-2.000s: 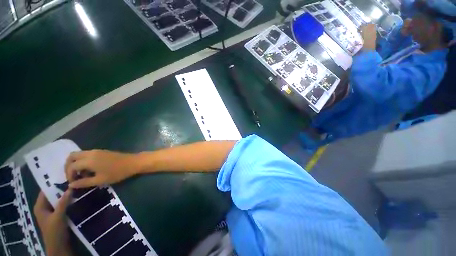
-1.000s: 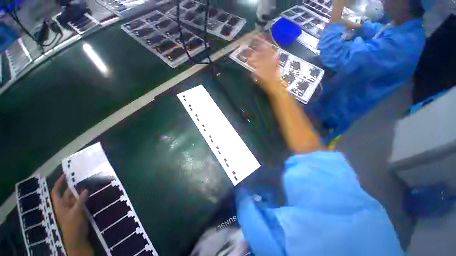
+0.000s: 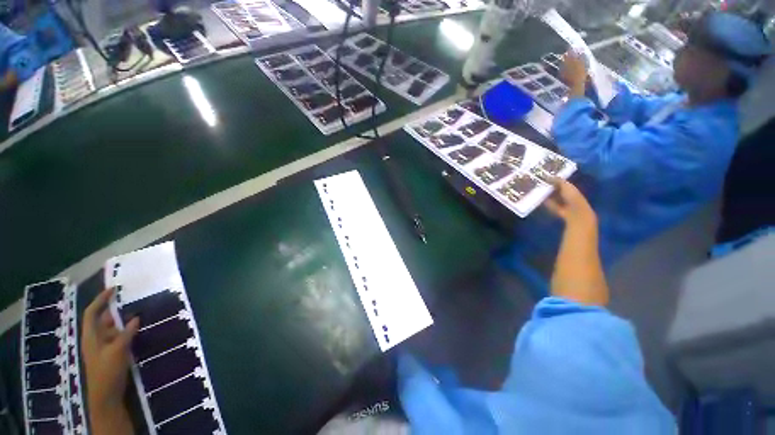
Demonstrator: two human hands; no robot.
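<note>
The sticker sheet [image 3: 146, 270] lies at lower left, bare white at its far end, black rectangles below. My left hand [image 3: 109, 357] holds its left edge, thumb on top; the wrist is cut off by the picture's bottom. My right hand [image 3: 571, 208] grips the near right corner of a white blister tray [image 3: 525, 209], its other fingers partly hidden beneath. Dark circuit boards [image 3: 495, 172] lie in the tray's pockets.
Spare sticker sheets [image 3: 48, 357] lie at far left. A used white liner [image 3: 374, 259] lies mid-mat, a thin dark tool [image 3: 419, 226] beside it. Other trays [image 3: 321, 85] lie farther back. A blue object [image 3: 507, 103] and a person in blue [image 3: 654, 161] are beyond the tray.
My right hand has left the sticker sheet, reached over the tray, and now grips its near right corner. My left hand stays at the sheet. The camera view has shifted.
</note>
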